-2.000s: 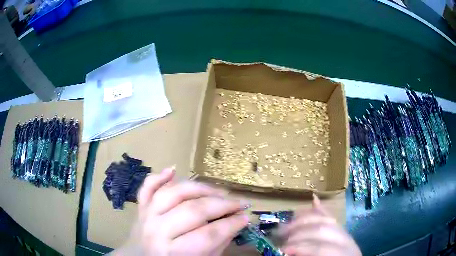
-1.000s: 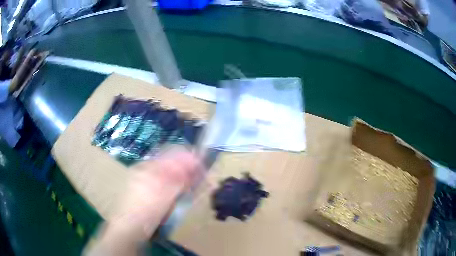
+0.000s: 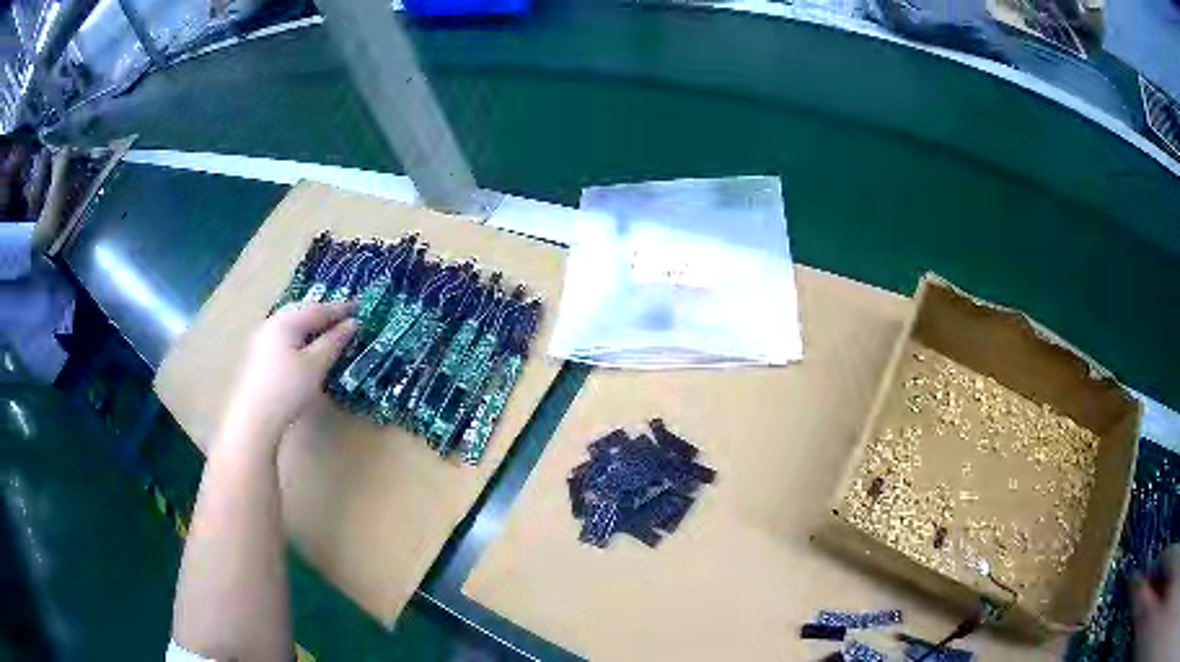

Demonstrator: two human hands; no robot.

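My left hand (image 3: 295,360) is at the left end of the row of green-black circuit boards (image 3: 421,343) on the left cardboard sheet. Its thumb and index finger touch or pinch the boards there; whether one is gripped I cannot tell. My right hand (image 3: 1156,603) is cut off by the right edge, blurred beside boards (image 3: 1123,582); its fingers are unclear. Small speckled display pieces (image 3: 859,619) and a dark lead (image 3: 960,630) lie below the cardboard box (image 3: 893,550). A pile of flat black pieces (image 3: 634,482) lies left of the box.
The box holds small gold parts (image 3: 983,466) and dark blocks. A translucent bag (image 3: 686,278) lies behind the black pile. A grey post (image 3: 401,110) stands behind the left cardboard (image 3: 349,543). The green conveyor belt (image 3: 725,117) runs across the back.
The view has swung left. My left hand has moved from beside the box to the left row of boards. My right hand has gone from the work spot to the right edge of view.
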